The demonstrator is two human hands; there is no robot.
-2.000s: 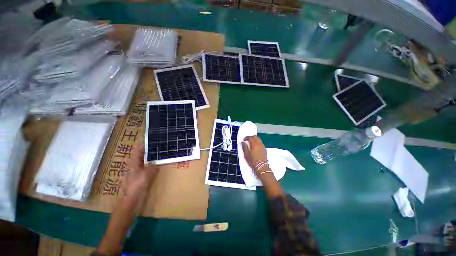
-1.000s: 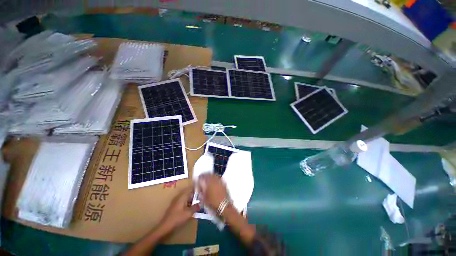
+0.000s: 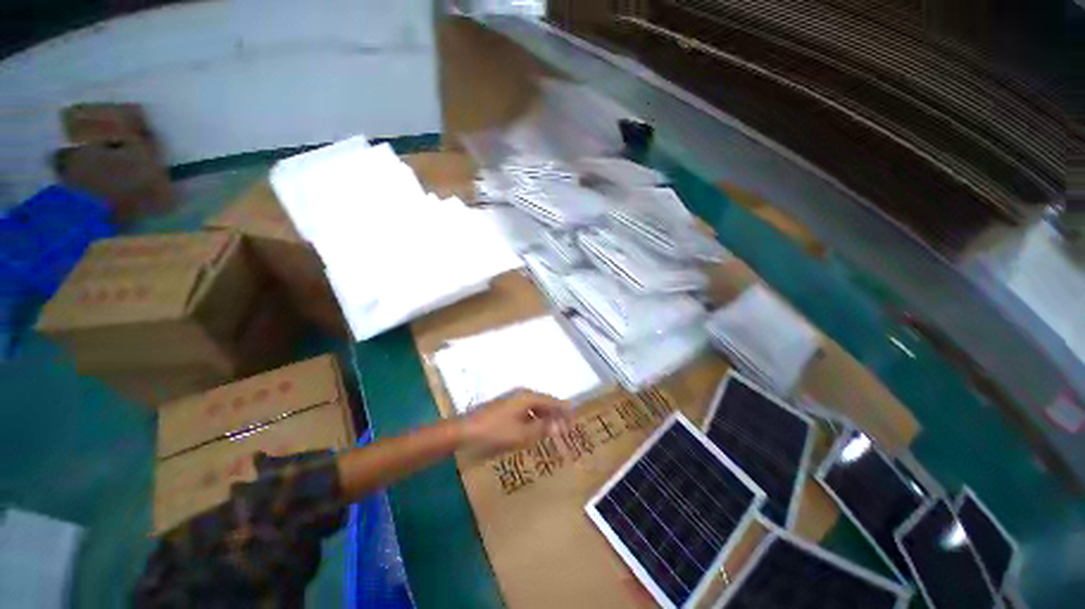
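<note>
My left hand (image 3: pixel 518 422) is blurred, with nothing visible in it and its fingers pointing right. It is over the cardboard sheet (image 3: pixel 524 553), at the near edge of a flat stack in clear bags (image 3: pixel 518 363). A solar panel (image 3: pixel 676 509) lies face up on the cardboard to its right. A second panel (image 3: pixel 761 446) lies beyond it. Another panel (image 3: pixel 809 577) is cut off by the bottom edge. My right hand cannot be made out. The wiping cloth is not in view.
White foam sheets (image 3: pixel 393 238) are stacked at the table's left end. Packed panels (image 3: pixel 619 274) are piled behind the flat stack. More panels (image 3: pixel 875 488) lie at the right. Cartons (image 3: pixel 256 428) stand on the floor left of the table, near a blue bin (image 3: pixel 375 547).
The view has swung left, bringing the foam sheets and floor cartons in. My left hand has left the panel being wiped and reached left. My right hand and the cloth have gone out of sight.
</note>
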